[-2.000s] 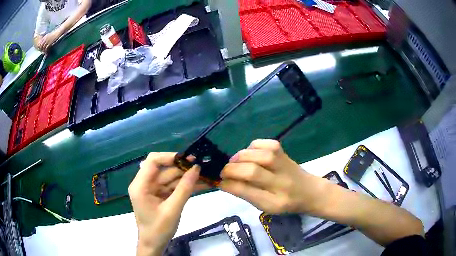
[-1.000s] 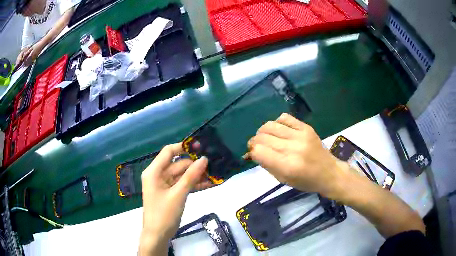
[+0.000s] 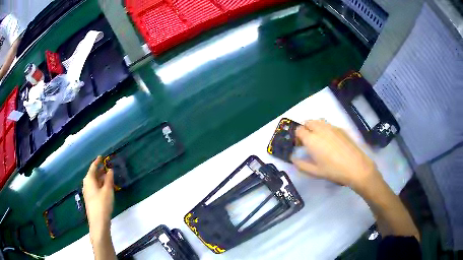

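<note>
A black phone middle frame [image 3: 119, 170] with orange-yellow edging lies at or just above the green belt. My left hand [image 3: 98, 195] pinches its solid, orange-edged end; its window end points up and right. My right hand [image 3: 332, 152] is over another frame [image 3: 283, 138] on the white sheet, fingers curled by its solid end. The hand hides most of that frame and whatever its fingertips touch. Stacked frames [image 3: 218, 221] lie on the sheet between the hands, windows crossing. More overlapping frames [image 3: 170, 244] are cut off at the bottom edge.
The green belt [image 3: 218, 106] carries a frame [image 3: 63, 214] at lower left and another [image 3: 309, 43] at the far side. A thick frame [image 3: 348, 94] lies at the sheet's right end. Red trays [image 3: 172, 23] and a black tray [image 3: 109, 61] with crumpled plastic [image 3: 56, 96] stand beyond. A person's arm shows far left.
The view has shifted right. The frame held up before is now down at the belt, in my left hand only. My right hand has left it and moved right, over the frame on the sheet.
</note>
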